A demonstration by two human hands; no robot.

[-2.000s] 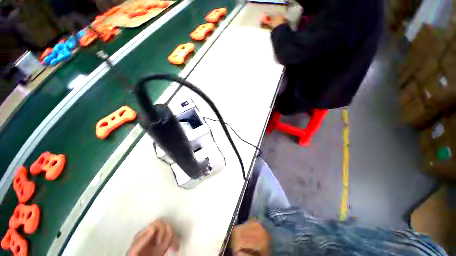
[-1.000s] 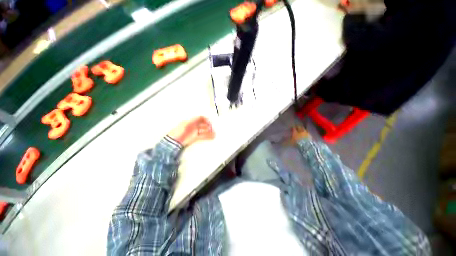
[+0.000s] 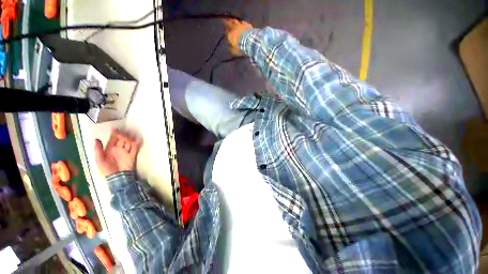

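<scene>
My left hand (image 3: 119, 152) rests on the off-white bench (image 3: 144, 43), palm up, fingers loosely curled and thumb apart, with nothing seen in it. The black powered screwdriver (image 3: 43, 101) lies across the view from the left edge, its tip end over the front of the screw feeder (image 3: 119, 99), a white and dark box on the bench. My right hand (image 3: 235, 35) is out beyond the bench edge, above the floor, blurred. A thin black cord (image 3: 192, 16) runs over the bench up to it; whether my fingers hold the cord cannot be told.
Beside the bench runs the green conveyor (image 3: 45, 144) with several orange housings (image 3: 60, 171). Part of a red stool (image 3: 188, 199) shows at the bench edge. A yellow floor line (image 3: 366, 40) and a brown carton (image 3: 476, 64) lie to the right. Thin cables hang near my right hand.
The view has turned and tilted down towards my body. My right hand has reached outward, away from my lap. My left hand has turned palm up and opened somewhat near the feeder.
</scene>
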